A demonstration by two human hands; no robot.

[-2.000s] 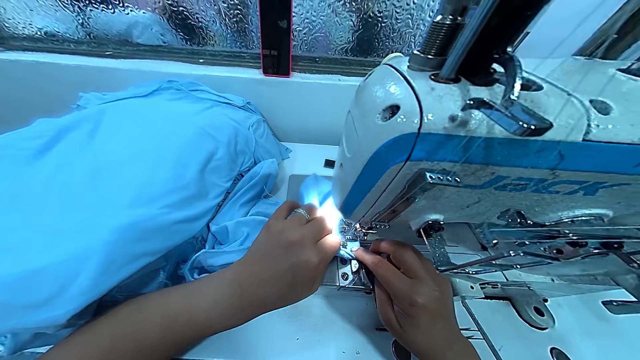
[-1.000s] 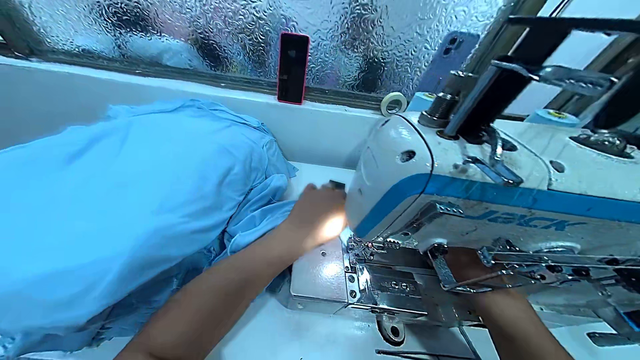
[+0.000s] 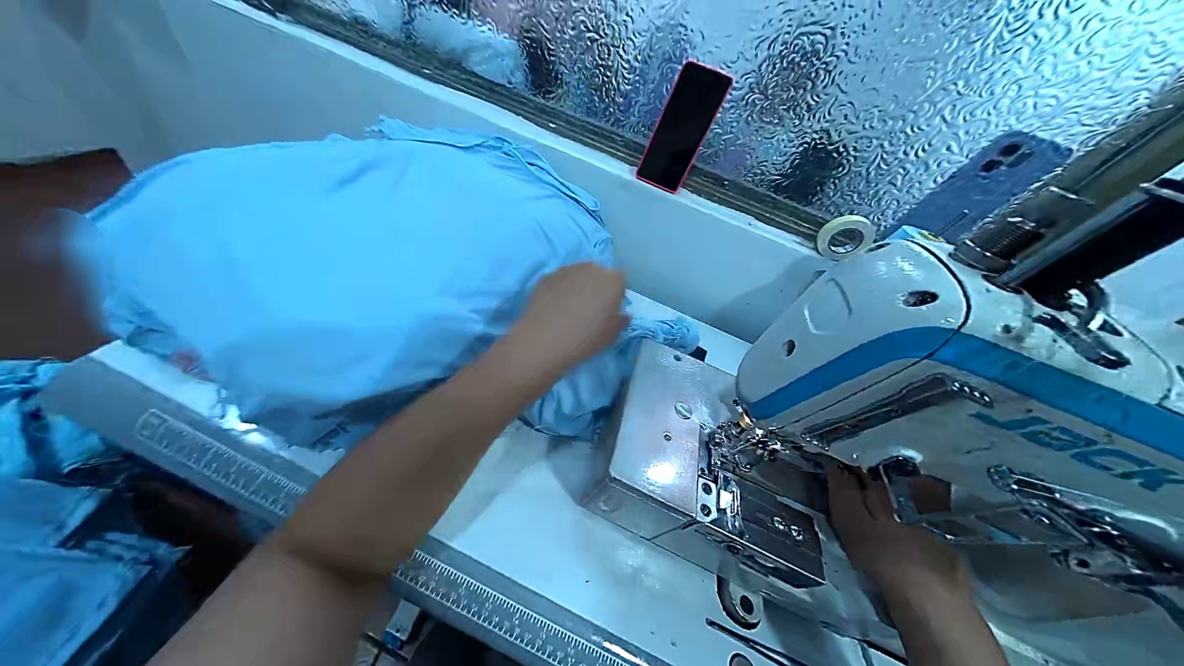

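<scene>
My left hand (image 3: 585,305) is over the right end of a heap of light blue fabric (image 3: 351,250); it is blurred, and its fingers look curled, but whether cloth is in them is unclear. Under the arm of the white and blue Jack sewing machine (image 3: 925,361) lies my right hand (image 3: 869,518), behind the needle and presser foot area (image 3: 745,439). Its fingertips are partly hidden by the machine. A bunched strip of the blue cloth (image 3: 666,333) touches the back of the machine's metal bed plate (image 3: 661,425).
A phone with a red edge (image 3: 684,127) leans on the window ledge. Beside the machine head are a tape roll (image 3: 845,238) and a blue phone (image 3: 990,180). A measuring tape (image 3: 499,601) runs along the table's front edge. More blue cloth (image 3: 55,555) lies at lower left, below a blurred brown shape (image 3: 46,259).
My left hand has moved away from the needle area, leftward to the cloth heap. My right hand has gone from the presser foot to under the machine arm. The view has swung left.
</scene>
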